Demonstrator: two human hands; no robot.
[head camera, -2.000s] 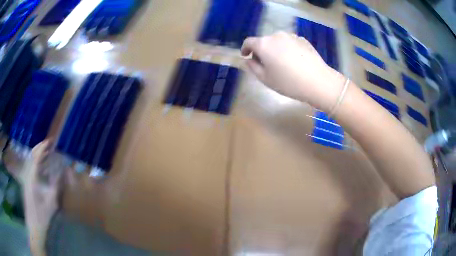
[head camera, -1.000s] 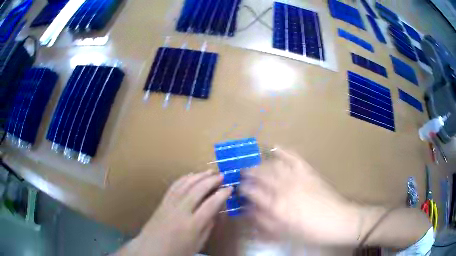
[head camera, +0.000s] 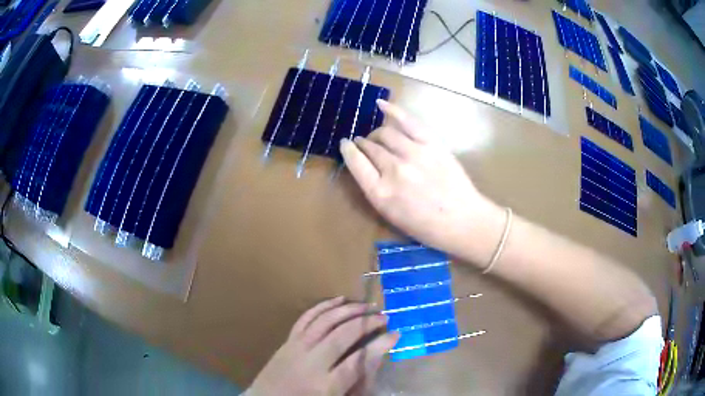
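Note:
A bright blue cell (head camera: 421, 290) with pale lines lies in front of me. Thin ribbon ends stick out past its sides. My left hand (head camera: 328, 348) has its fingertips at the cell's lower left edge, holding it. A dark cell piece (head camera: 305, 112) with three ribbons past its upper and lower edges lies further up, left of centre. My right hand (head camera: 421, 174) is at its right side, with the index finger at the upper right corner and the thumb near the lower edge, holding it. The palm hides what lies beneath.
Thick dark blue cell stacks (head camera: 154, 162) stand at left. More dark cells (head camera: 514, 66) lie on pale sheets at the back, and smaller pieces (head camera: 608, 182) at right. A white bottle (head camera: 686, 236) and yellow-red scissors handles (head camera: 669, 367) are at the right edge.
My right hand has left the bright blue cell and moved up to the dark cell. The blue cell is now more uncovered, with my left hand still at it. The view has shifted.

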